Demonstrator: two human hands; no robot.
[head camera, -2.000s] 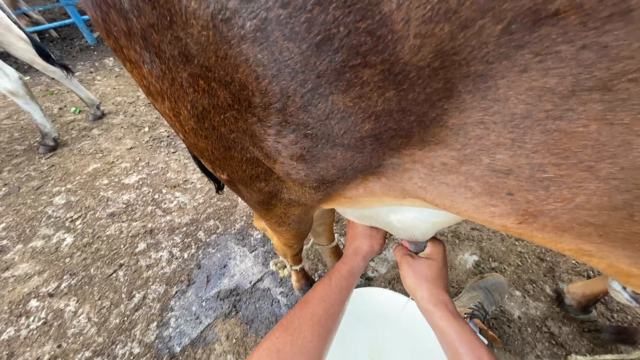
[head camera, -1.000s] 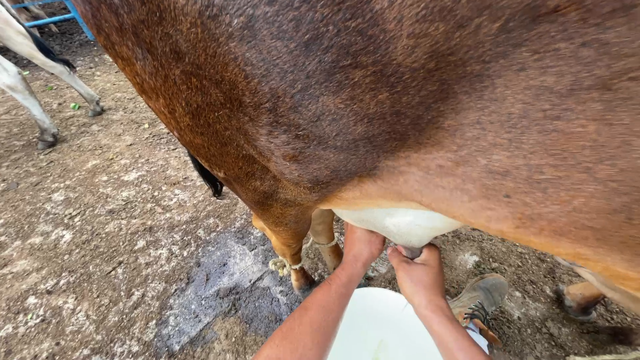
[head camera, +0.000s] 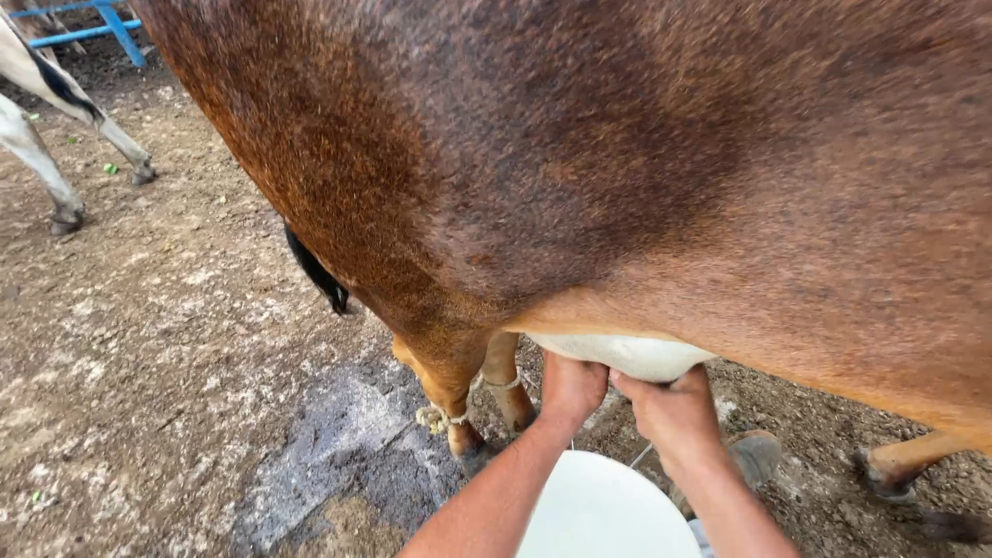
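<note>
A brown cow [head camera: 504,170] stands across the view, its pale udder [head camera: 628,355] low at the centre right. My left hand [head camera: 572,387] is closed up against the left part of the udder, and the teat there is hidden. Beside it my right hand [head camera: 670,407] is wrapped around a teat at the udder's right part, mostly covered by the fingers. Thin white streams run down below the hands. Under them is a white bucket [head camera: 604,511], partly hidden by my forearms.
Rope [head camera: 440,419] is tied around the cow's hind legs. A shoe [head camera: 753,457] rests right of the bucket, and a foreleg [head camera: 903,465] stands farther right. White hind legs [head camera: 39,159] of another animal and blue metal bars [head camera: 116,32] are at upper left. The dirt ground [head camera: 155,349] has a wet patch.
My right hand has shifted on the udder; a dark teat that showed above it in the earlier frames is now covered. My left hand stays at the udder.
</note>
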